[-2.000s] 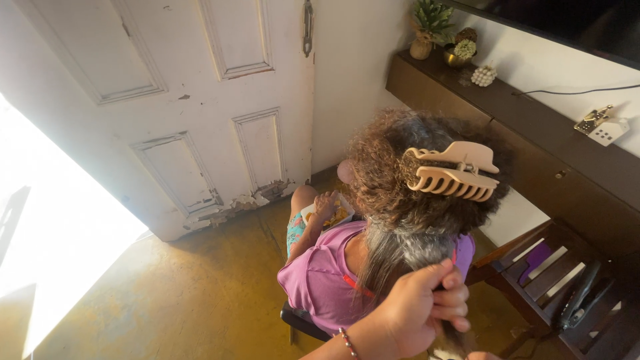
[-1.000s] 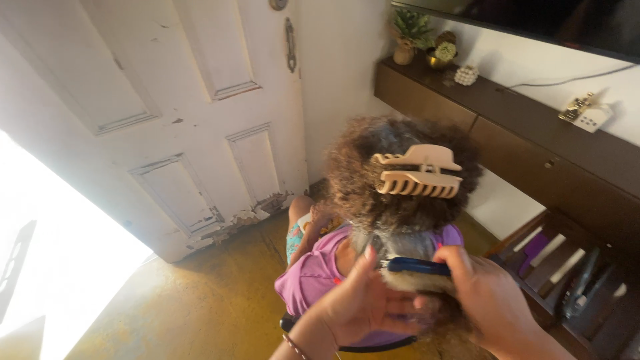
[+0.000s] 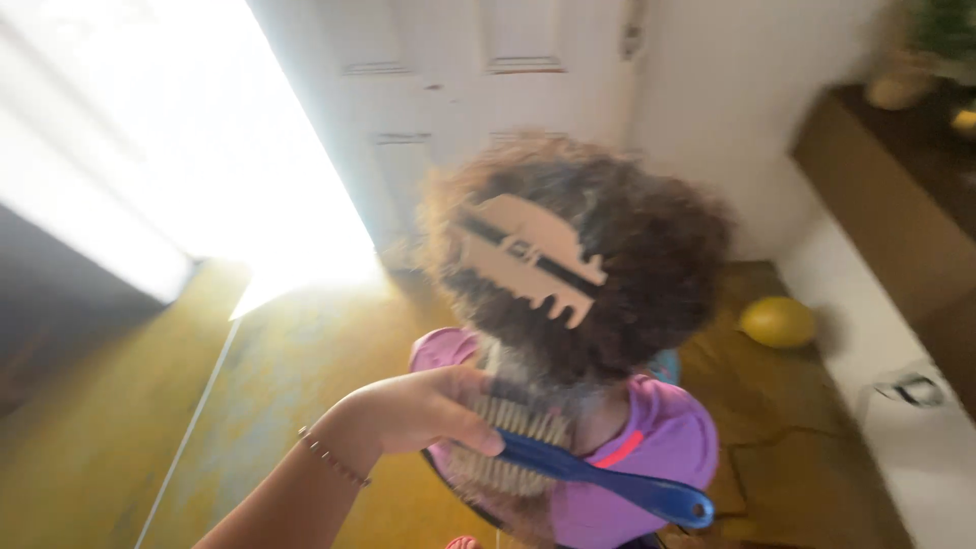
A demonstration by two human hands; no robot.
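Observation:
My left hand [image 3: 427, 415], with a beaded bracelet at the wrist, grips a blue hairbrush [image 3: 568, 461] near its head. The brush's pale bristles lie against loose hair at the nape of a seated person, and its handle points to the lower right. A large beige claw clip [image 3: 526, 255] holds up the curly brown hair [image 3: 656, 252] on the back of the head. The person wears a purple top [image 3: 671, 442] with a pinkish-red strap showing. My right hand is out of view. The picture is blurred by motion.
A white panelled door [image 3: 473, 91] stands beyond the person, with bright light coming in at the left. A brown wall-mounted shelf [image 3: 892, 168] with a potted plant is at the right. On the yellowish floor [image 3: 320, 381] a yellow balloon [image 3: 778, 322] lies near the wall.
The view has swung a lot. My right hand, near the brush handle one second ago, has left the view. My left hand, then spread beside the brush, now grips it.

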